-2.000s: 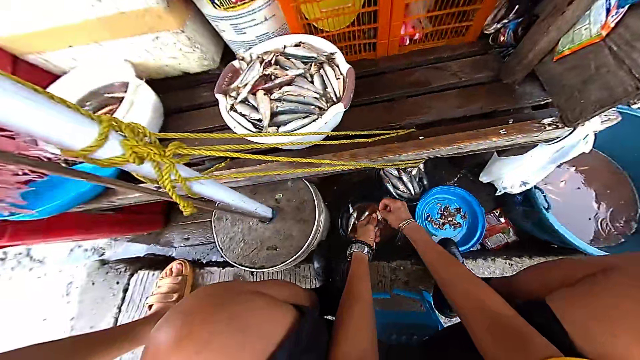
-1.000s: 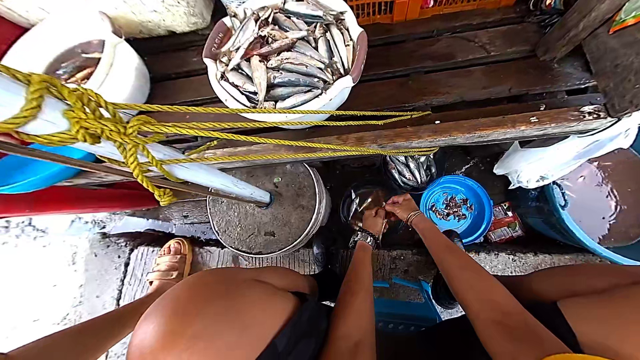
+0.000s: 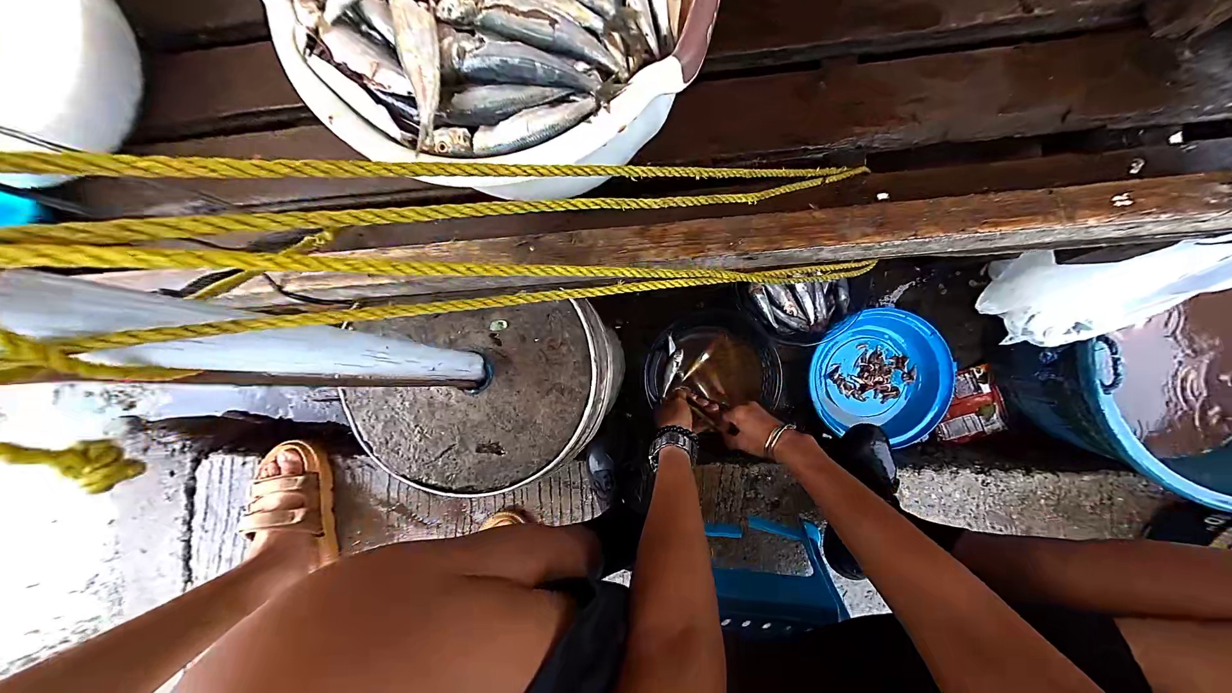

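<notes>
My left hand (image 3: 677,409) and my right hand (image 3: 749,427) are close together over the near rim of a dark round basin (image 3: 765,371) that holds brownish water and a small fish (image 3: 673,364). Both hands seem to pinch something small and dark between them, probably a fish, but it is too small to tell. Right behind the basin is a clear container of small silvery fish (image 3: 797,304). To the right sits a blue plastic basin (image 3: 825,377) with dark reddish scraps (image 3: 874,373) in it. A white tub (image 3: 626,130) heaped with larger fish (image 3: 525,65) stands on the wooden planks.
Yellow ropes (image 3: 462,209) stretch above a wooden beam (image 3: 770,236). A pole (image 3: 385,356) stands in a concrete-filled bucket (image 3: 462,423). At the right are a blue tub (image 3: 1116,404) of murky water, a white plastic bag (image 3: 1059,294) and a red packet (image 3: 972,404). Another person's sandalled foot (image 3: 286,491) is at the left.
My hands have lowered toward the near side of the dark basin, whose brownish water now shows more clearly. The view has moved closer and down.
</notes>
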